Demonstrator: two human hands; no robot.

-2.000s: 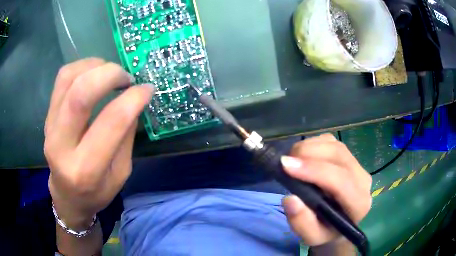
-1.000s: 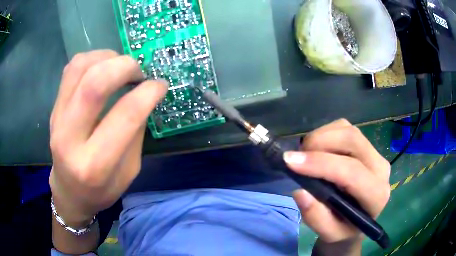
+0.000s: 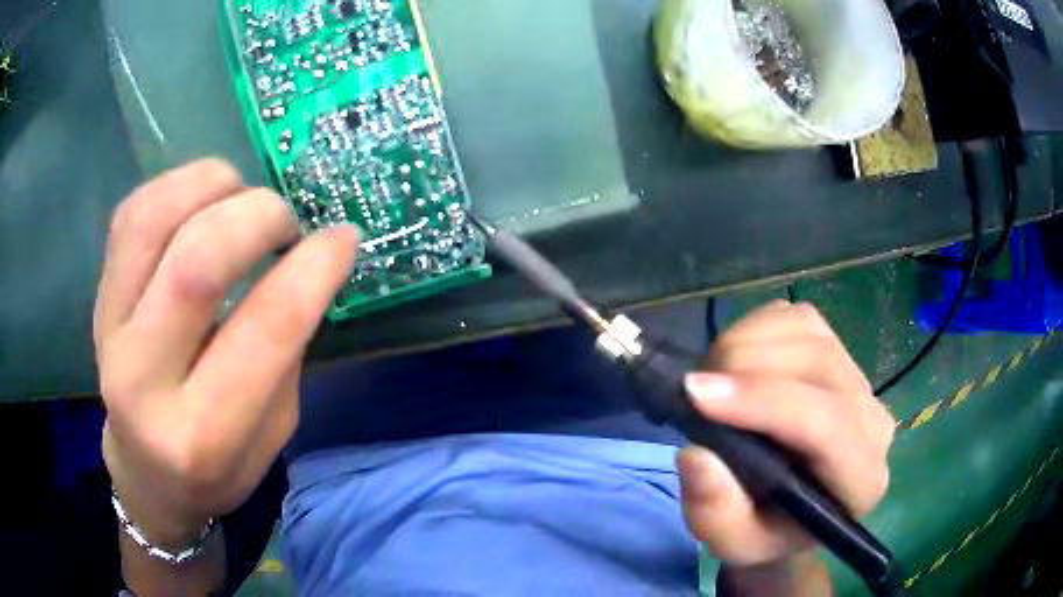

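Note:
A green circuit board (image 3: pixel 361 140) lies solder side up on a pale green mat (image 3: pixel 536 117), its near end at the mat's front. My left hand (image 3: pixel 210 338) pinches a thin silvery solder wire (image 3: pixel 396 236) between thumb and forefinger, and the wire reaches over the board's near part. My right hand (image 3: pixel 793 432) is shut on the black handle of a soldering iron (image 3: pixel 536 271). The iron's grey tip is at the board's right edge, a little away from the wire's end. Whether the tip touches the board cannot be told.
A stained whitish-yellow tub (image 3: pixel 857 88) with metal scraps stands at the back right. A yellow-brown sponge (image 3: pixel 898 138) lies beside it, next to a black soldering station (image 3: pixel 1026 70). A black cord hangs off the bench at the right. The bench's front edge runs below the board.
The view has shifted, so board and tub sit further left and higher. The iron's tip has moved right across the board to its edge. The wire's end has moved toward the board's near end.

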